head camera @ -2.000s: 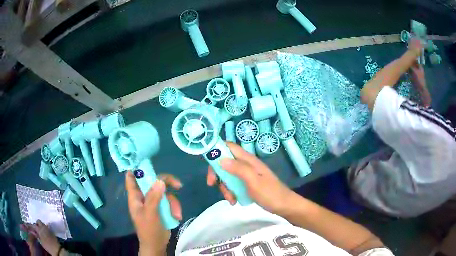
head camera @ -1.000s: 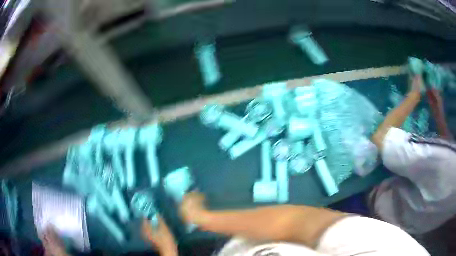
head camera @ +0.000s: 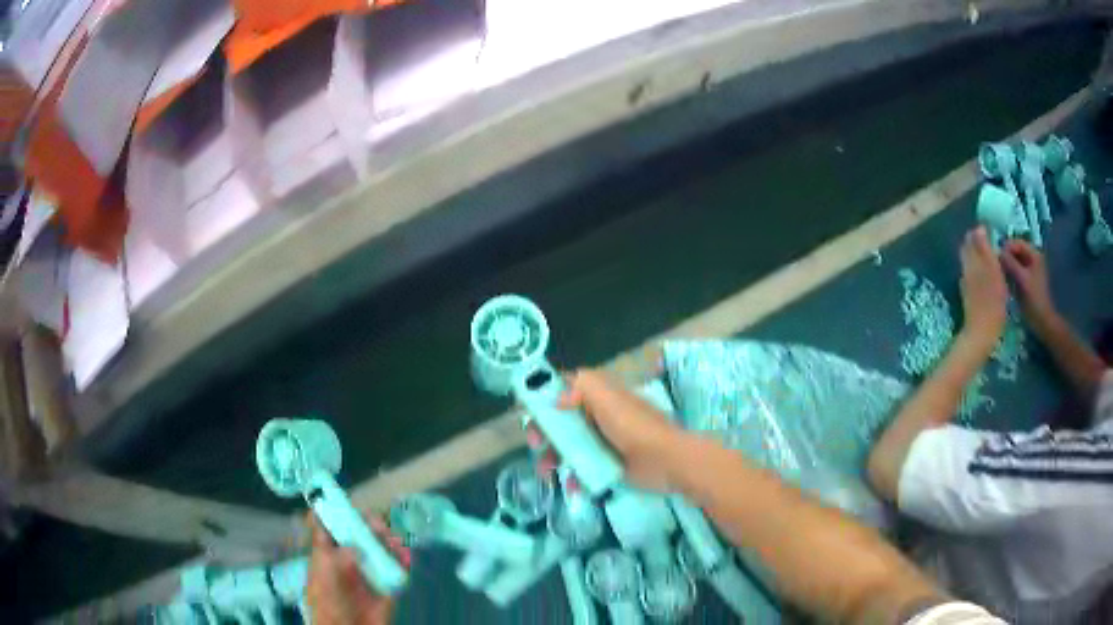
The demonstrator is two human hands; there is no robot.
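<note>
My right hand holds a turquoise handheld fan by its handle, raised over the edge of the conveyor belt, its round grille facing me. The small oval display on that fan looks dark. My left hand holds another turquoise fan by its handle, lower and to the left, grille tilted towards the left. The left hand is partly cut off by the bottom edge. A pile of turquoise fans lies on the bench below my right hand, partly behind my forearm.
The dark green conveyor belt runs beyond the bench edge. More fans lie bottom left. A clear bag of small parts lies right of the pile. A co-worker's arms are at right, near loose parts. Orange-edged boxes stand upper left.
The view has shifted up towards the belt and boxes. A second ago my hands were low among the fans at left; now both are raised, each with a fan in it.
</note>
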